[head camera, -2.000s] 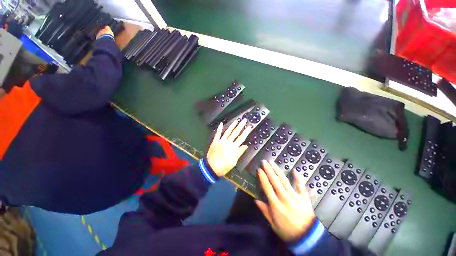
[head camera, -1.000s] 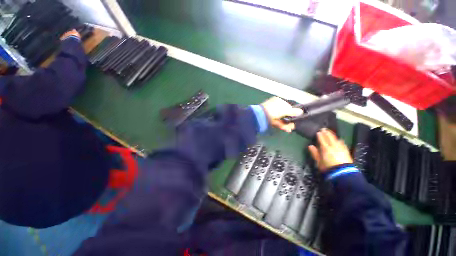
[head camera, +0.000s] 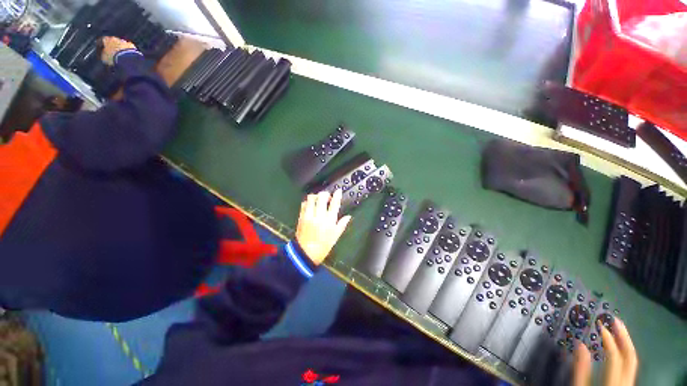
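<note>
A row of black remote controls (head camera: 452, 260) lies button face up along the bench's front edge. The leftmost one stands slightly apart. My left hand (head camera: 319, 226) is left of the row, fingertips on the lower end of a small group of remotes (head camera: 360, 181) lying close together, fingers slightly spread. My right hand (head camera: 612, 358) is over the right end of the row, fingers apart, blurred and cut off by the bottom edge; it hides parts of the last remotes. A single remote (head camera: 322, 154) lies angled beyond the small group.
A black pouch (head camera: 533, 177) lies behind the row. Remotes stand on edge at right (head camera: 655, 241) and back left (head camera: 237, 83). A red bin (head camera: 640, 64) is at back right, near remotes on a white board. A neighbouring worker's hand (head camera: 117, 49) touches a dark pile.
The view has swung back left. My left hand has let go of the dark remote it held near the pouch and moved to the left group. My right hand has moved to the row's right end.
</note>
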